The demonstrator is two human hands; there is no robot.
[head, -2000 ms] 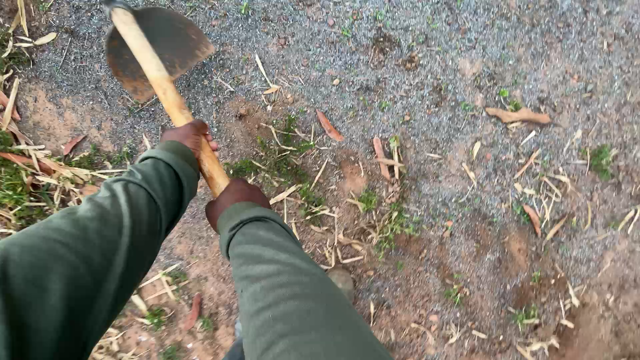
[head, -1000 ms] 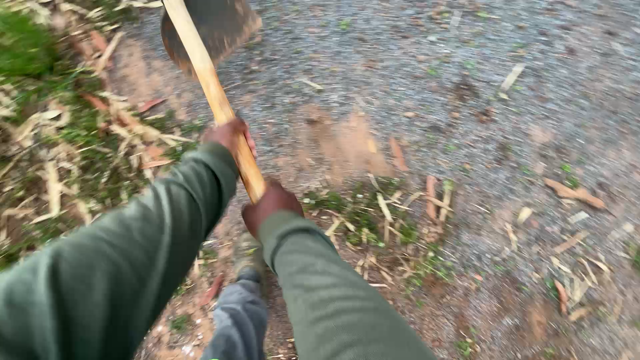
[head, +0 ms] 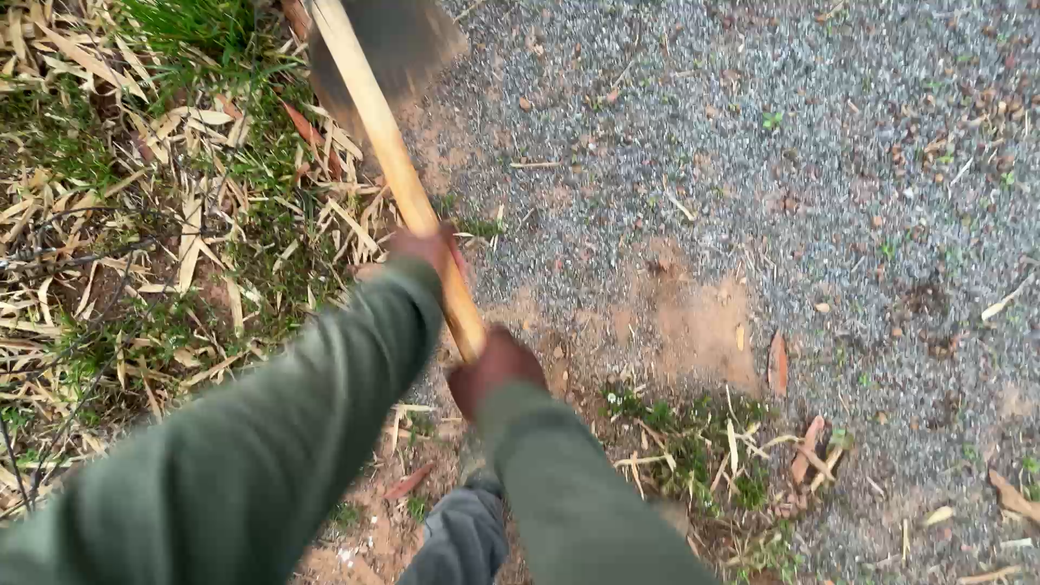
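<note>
A hoe with a pale wooden handle (head: 388,150) runs from the middle of the view up to the top edge. Its wide dark metal blade (head: 390,53) is blurred and partly cut off by the frame, left of centre. My left hand (head: 424,248) is closed around the handle, about midway along the part in view. Lower down, my right hand (head: 497,370) grips the handle near its butt end. Whether the blade touches the ground cannot be told.
Grass mixed with dry bamboo-like leaves (head: 191,236) covers the left side, with thin dark twigs or wire (head: 89,258) there. Grey gravel (head: 796,187) spreads to the right. A bare patch of reddish soil (head: 703,329) and a weedy clump (head: 691,447) lie right of my trouser leg (head: 463,532).
The view has shifted left, showing more leaf litter. Both hands have kept their hold on the hoe. A scraped soil patch shows in the gravel where the oldest frame shows mostly gravel.
</note>
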